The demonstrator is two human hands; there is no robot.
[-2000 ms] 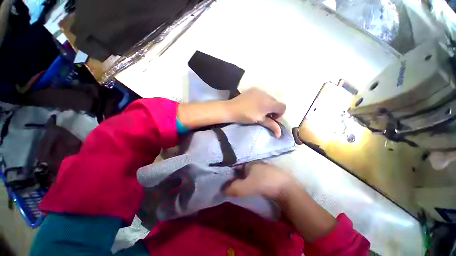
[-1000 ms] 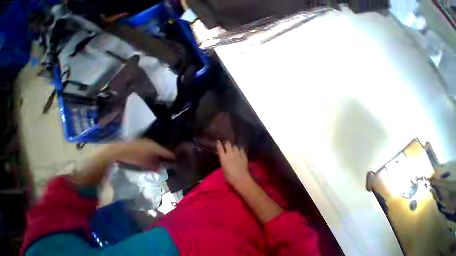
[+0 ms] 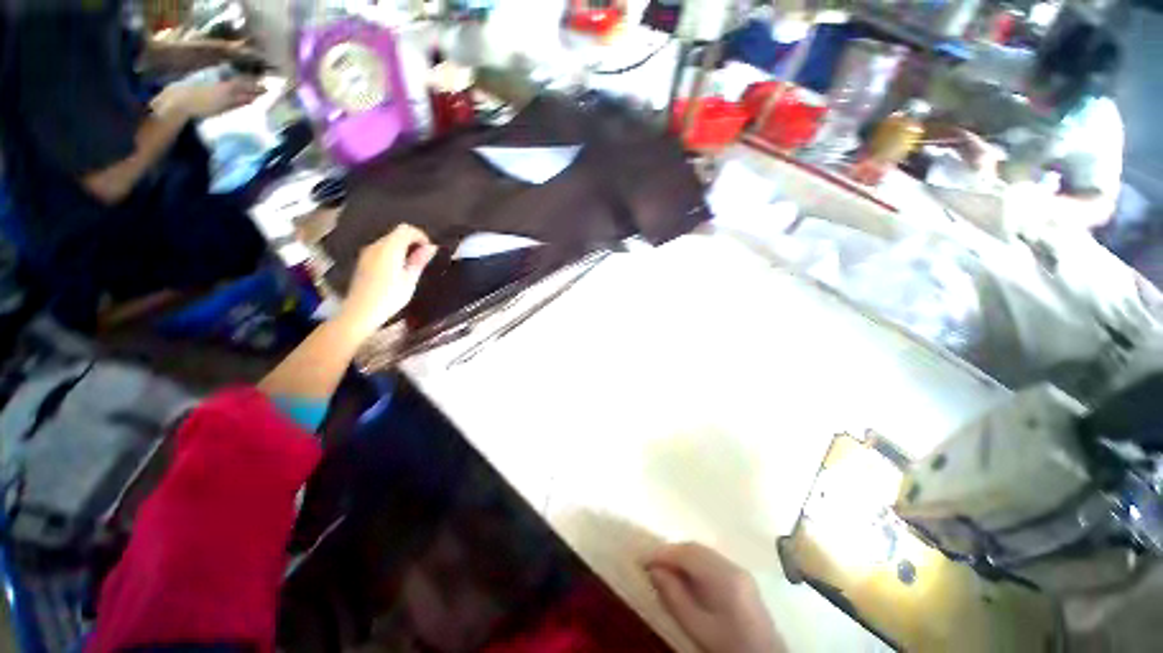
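Observation:
Dark brown garment panels (image 3: 421,191) lie piled at the far left end of the white table (image 3: 638,370), with two pale patches showing among them. My left hand (image 3: 389,274) reaches out over the near edge of this pile. Its fingertips are bent together against the dark cloth; whether they pinch an edge is not clear. My right hand (image 3: 714,593) is low at the table's near edge, slightly blurred, with fingers curled and no cloth seen in it. The sewing machine head (image 3: 1001,478) stands at the right over its lit bed (image 3: 880,549).
A purple round-dialled object (image 3: 357,89) stands behind the pile. Grey cloth (image 3: 102,421) lies at the left. Clear plastic (image 3: 880,274) lies along the table's far side. Red items (image 3: 714,121) are at the back. One person sits at the upper left, another at the upper right.
The view has swung up from the lap and blue crate to the far table. The grey workpiece is out of sight. My left hand has moved to the dark pile, my right hand to the table edge.

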